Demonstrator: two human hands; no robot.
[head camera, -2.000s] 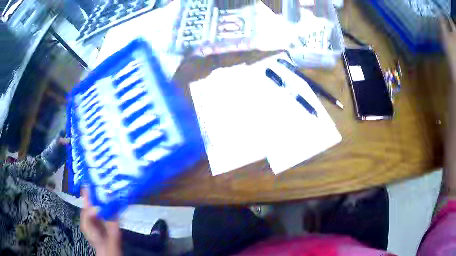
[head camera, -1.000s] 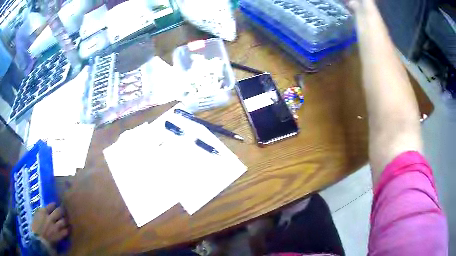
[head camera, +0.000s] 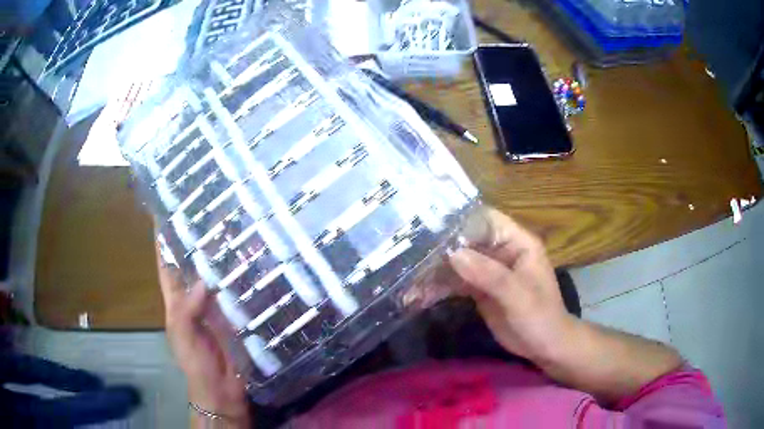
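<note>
A clear blister tray (head camera: 276, 159) is held tilted in front of me, over the table's near edge. Slim white rods with dark middle sections (head camera: 289, 155) lie across it in two columns, with long white bars running down the tray. My left hand (head camera: 197, 335) grips the tray's lower left side; its fingers are partly behind the tray. My right hand (head camera: 511, 285) holds the lower right corner, thumb on top and the other fingers partly hidden underneath.
A smartphone (head camera: 523, 100) with a beaded charm (head camera: 570, 96) lies on the wood-grain table (head camera: 653, 159). A parts box (head camera: 427, 38) and a pen (head camera: 431, 117) are behind the tray. Stacked blue trays (head camera: 624, 29) stand at the back right. Marked paper (head camera: 109, 126) lies at the left.
A clear tray is now held in both hands in front of me. My right arm has come back from the stack. The blue tray and the other person's hand at the left are out of view.
</note>
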